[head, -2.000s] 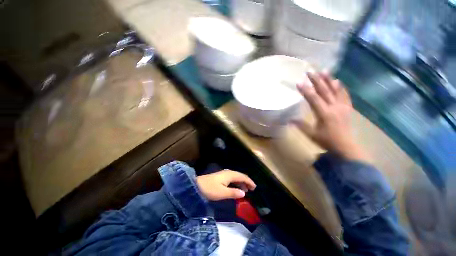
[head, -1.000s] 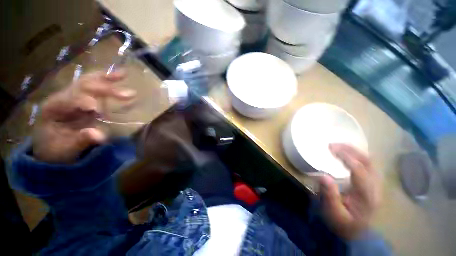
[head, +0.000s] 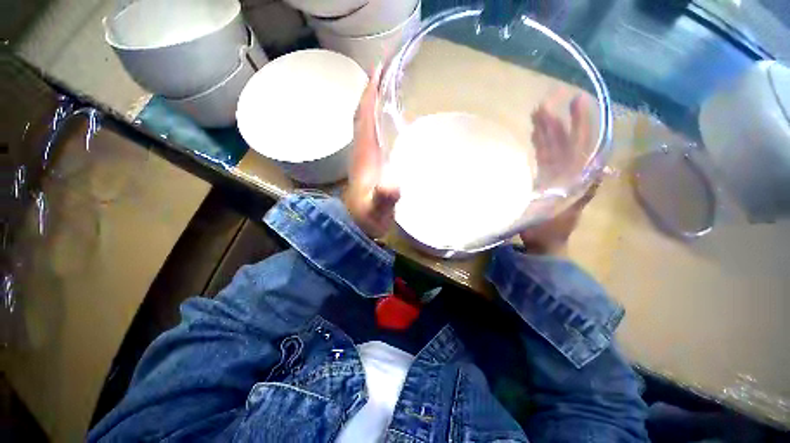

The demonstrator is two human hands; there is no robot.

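A clear cover (head: 604,112) with a shiny rim is between my hands, above a white housing (head: 459,177) on the bench mat. My left hand (head: 370,177) is against the cover's left side. My right hand (head: 563,164) is at its right side, partly seen through the clear wall. Whether the cover touches the housing cannot be told. Another white housing (head: 303,108) stands just left of my left hand.
Stacked white housings (head: 178,52) stand at the upper left. A clear ring-shaped part (head: 676,192) and a white unit (head: 752,138) are at the right. Clear covers (head: 69,164) lie over the cardboard (head: 113,234) at left. The belt runs along the back.
My left hand has come from the cardboard at left to the bench, and the clear cover is now between both hands. My right hand has moved from the housing's front to the cover's right side.
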